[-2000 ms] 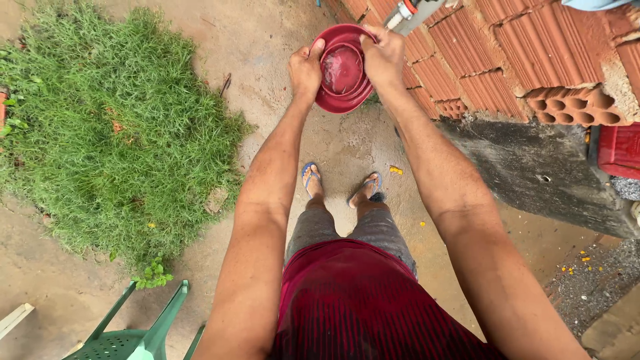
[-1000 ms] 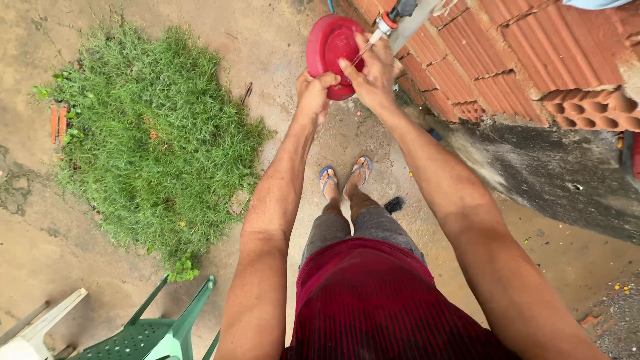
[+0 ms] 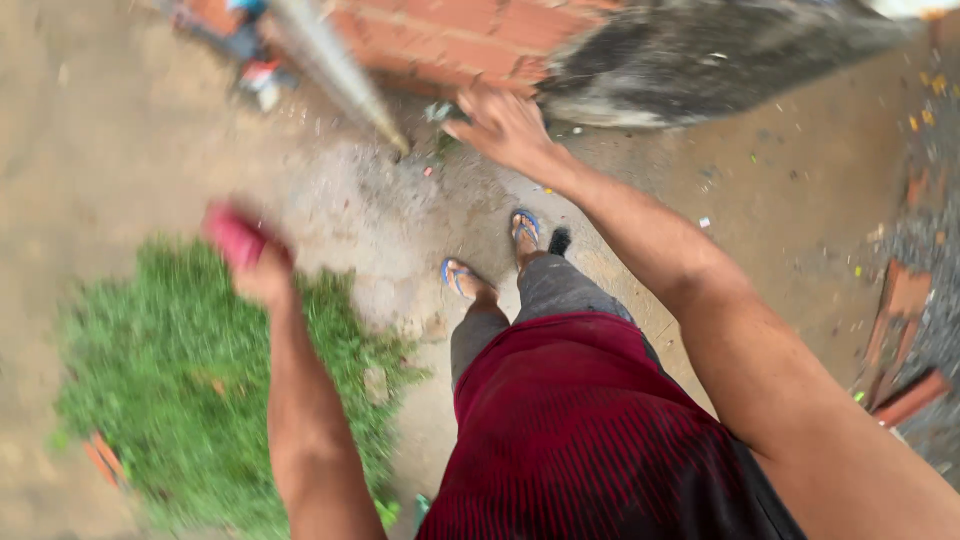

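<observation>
Over the top edge of the grass patch, my left hand [image 3: 262,274] grips a red bowl [image 3: 234,232], blurred by motion and seen tilted, almost side-on. My right hand [image 3: 506,127] is off to the upper right with its fingers spread, near the foot of the brick wall, and nothing shows in it. Between the two hands, higher up, a pale pole or pipe [image 3: 337,79] slants down to the wet ground. A blurred red and blue fitting [image 3: 262,73] shows to the left of the pole.
A red brick wall [image 3: 457,37] and a dark, stained wall base [image 3: 660,64] run along the top. Green grass [image 3: 217,382] grows at the lower left. Broken brick pieces [image 3: 904,289] and gravel [image 3: 937,247] lie at the right. My feet in blue flip-flops [image 3: 454,277] stand on damp ground.
Both hands were on the red bowl by the pipe fitting; now only my left hand holds it, out to the left. My right hand has let go. The view has turned strongly.
</observation>
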